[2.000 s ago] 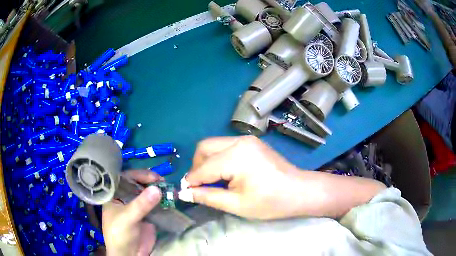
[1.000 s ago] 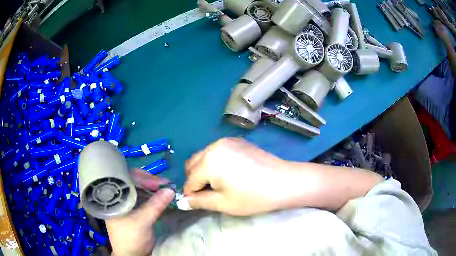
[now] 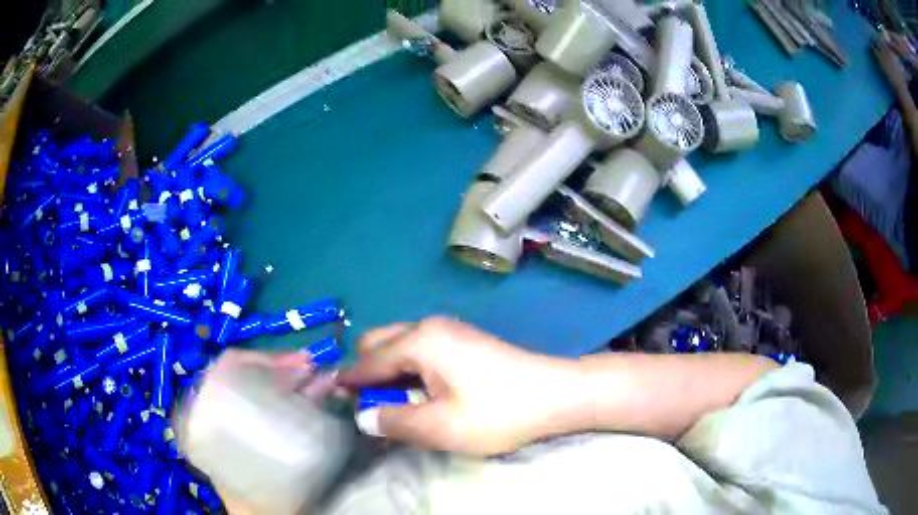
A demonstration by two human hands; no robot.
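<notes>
A beige-grey fan body [image 3: 264,427] is at the lower left, blurred, its round drum head towards me. My left hand [image 3: 277,370] is on it and mostly hidden behind the head; a few fingertips show. My right hand [image 3: 443,387] is just right of the fan body, with a white covering on one fingertip. It holds a blue battery cell [image 3: 388,398] between thumb and fingers. The handle and any circuit board are hidden or too blurred to tell.
A carton [image 3: 12,422] of blue cells [image 3: 121,302] stands at left, some cells spilling onto the blue-green bench [image 3: 342,201]. Fan bodies [image 3: 544,176] are piled at upper centre. A brown carton [image 3: 820,292] with mixed parts is at right. Another person's arm [image 3: 896,75] shows at far right.
The fan body has turned and tilted, hiding its grille and the board. A blue cell now shows clearly in my right hand, which has moved slightly down.
</notes>
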